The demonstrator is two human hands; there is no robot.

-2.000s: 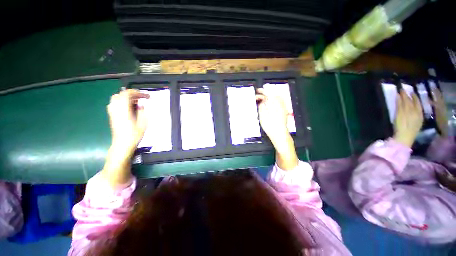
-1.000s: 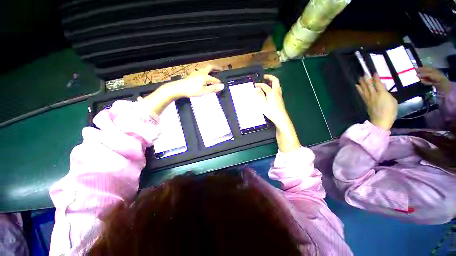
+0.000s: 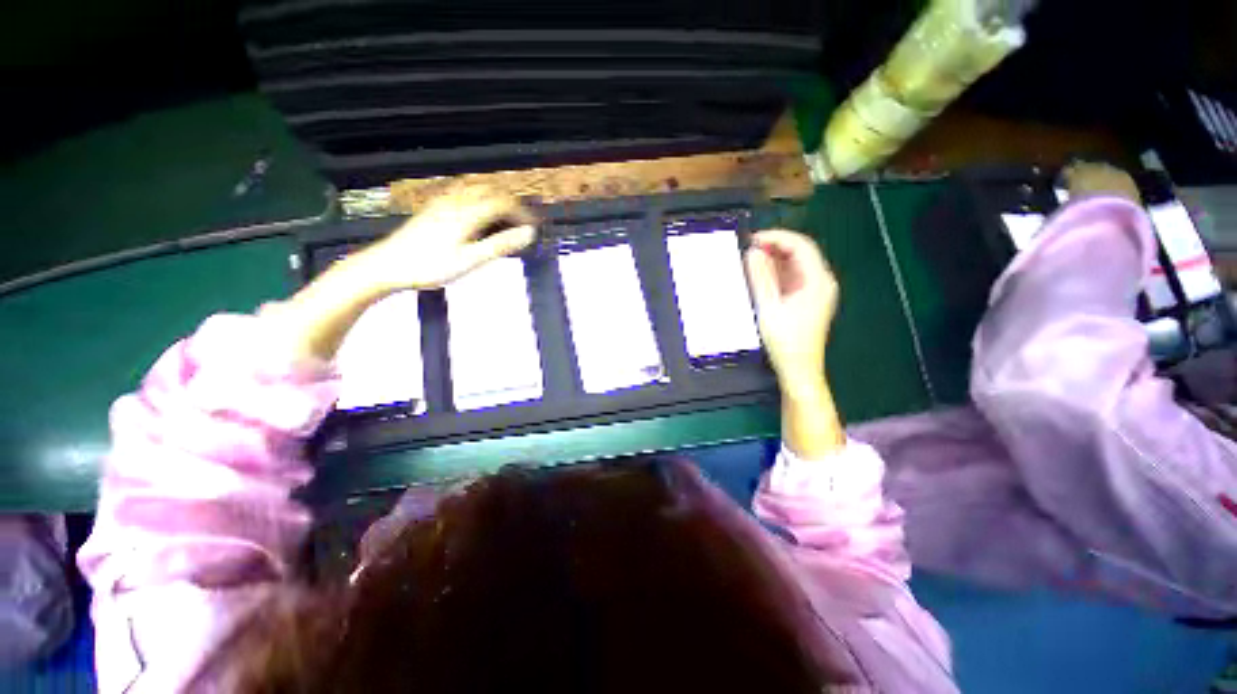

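Note:
A black phone tray [image 3: 550, 414] lies on the green mat, with a bright white-screened smartphone in each of its recesses. My left hand [image 3: 441, 244] is over the top of the second smartphone from the left [image 3: 495, 332], fingers apart; whether the fingertips touch it is unclear. My right hand [image 3: 792, 292] is at the right edge of the rightmost smartphone [image 3: 715, 292], thumb and fingers curled near the tray's right end. I cannot tell whether it touches the phone or tray. The leftmost smartphone [image 3: 383, 355] is partly hidden by my left forearm.
Dark stacked trays [image 3: 543, 95] stand behind a wooden strip [image 3: 611, 180]. A wrapped pole [image 3: 902, 102] rises at upper right. At right, another person's pink sleeve [image 3: 1078, 292] reaches over a neighbouring tray with lit phones [image 3: 1183, 251]. The green mat [image 3: 149, 359] extends left.
My left hand has drawn back leftward from the third smartphone to above the second. My right hand has shifted to the rightmost phone's outer edge. The neighbouring person's arm has reached further forward.

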